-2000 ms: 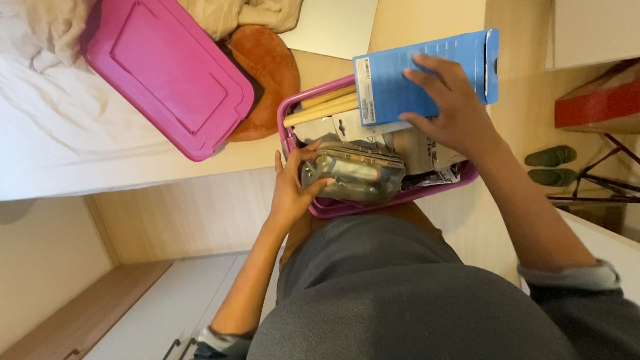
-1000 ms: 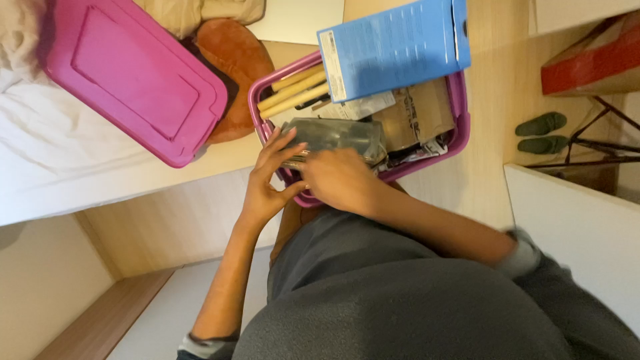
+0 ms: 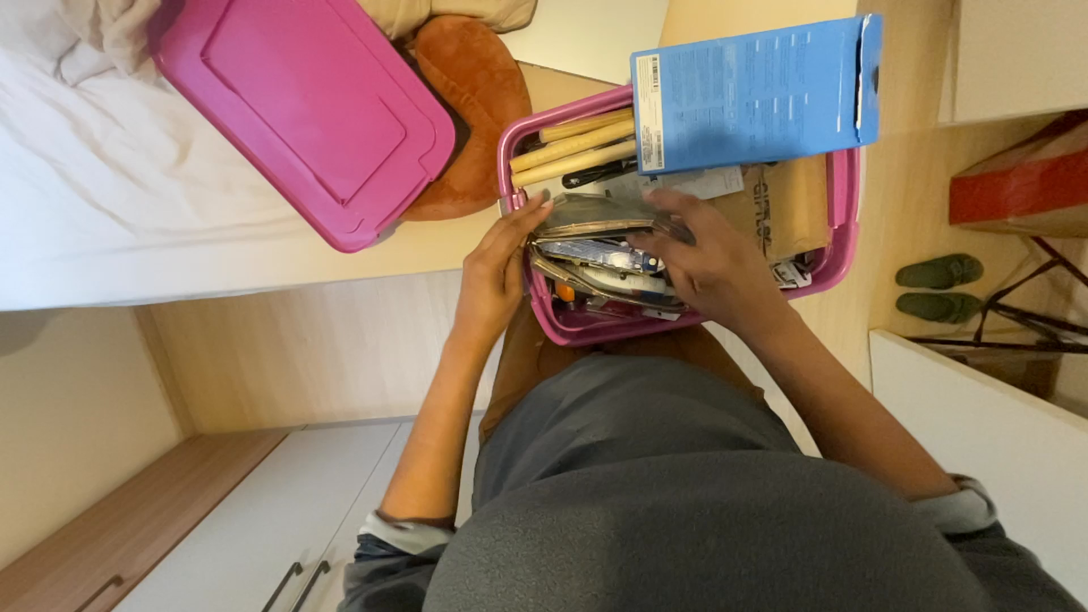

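A dark translucent zippered pouch [image 3: 595,212] lies unzipped in a pink plastic bin [image 3: 841,229], with packets and small items showing inside. My left hand [image 3: 501,263] grips the pouch at its left end, thumb and fingers on the edge. At the pouch's right end is my right hand [image 3: 710,259], its fingers at the opening; whether they pinch the edge is hard to tell. A blue box [image 3: 756,93] rests across the bin's far right rim. Pale wooden rods [image 3: 574,149] and a cardboard piece [image 3: 795,208] lie in the bin beyond and beside the pouch.
A pink lid [image 3: 314,110] and a rust-orange cushion [image 3: 476,85] lie on the bed [image 3: 110,195] at the left. Green slippers [image 3: 939,289] are on the floor at the right, near a red and brown box [image 3: 1020,187]. White cabinets [image 3: 255,518] stand at the lower left.
The pouch, closed two seconds ago, is now open. My right hand has moved from the blue box to the pouch and along to its right end. My left hand has stayed at the pouch.
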